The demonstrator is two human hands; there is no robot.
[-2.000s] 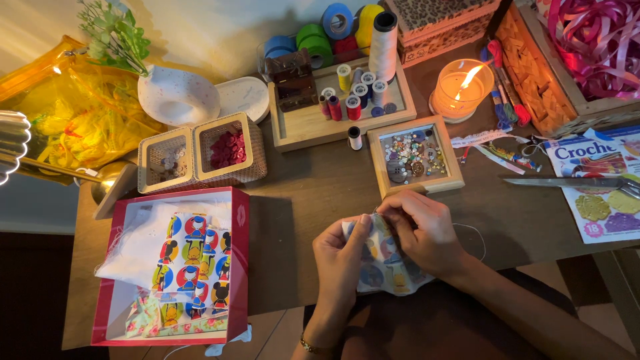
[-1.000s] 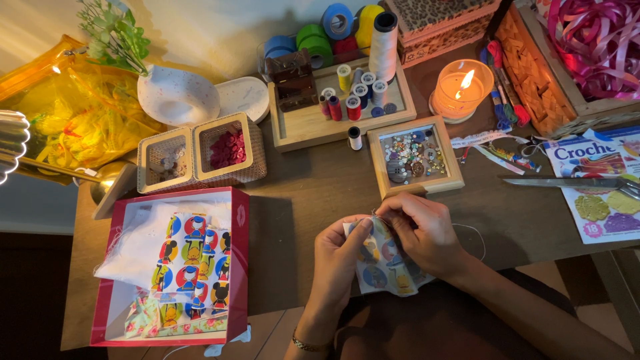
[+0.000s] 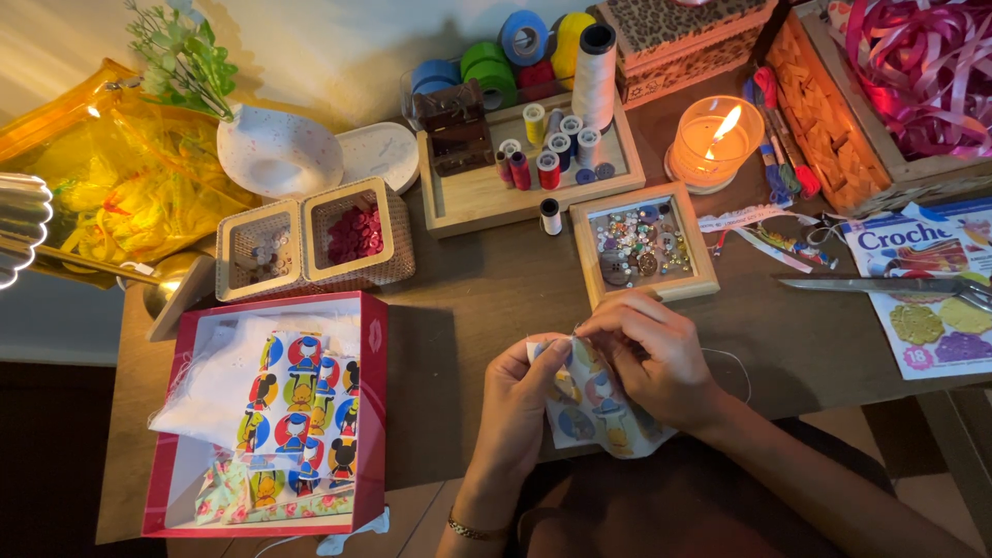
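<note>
My left hand (image 3: 521, 395) pinches the upper left edge of a cartoon-print cotton fabric piece (image 3: 601, 403) between thumb and fingers. At the fabric's top edge, the fingertips of my right hand (image 3: 655, 360) are closed together; a tiny thin thing, perhaps a needle, shows there, too small to be sure. The fabric hangs down over the table's front edge. A pale thread (image 3: 736, 358) curves out on the table to the right of my right hand. Just beyond my hands lies a wooden-framed box of beads and buttons (image 3: 709, 271).
A red box (image 3: 373, 403) of folded fabrics stands at left, below a woven two-part button basket (image 3: 403, 263). A wooden tray (image 3: 465, 221) holds thread spools. A lit candle (image 3: 717, 143) burns near a ribbon basket (image 3: 829, 139). Scissors (image 3: 860, 285) lie across a crochet magazine (image 3: 922, 333).
The fabric's lower part has shifted a little between my hands. Both hands keep their hold near the same place.
</note>
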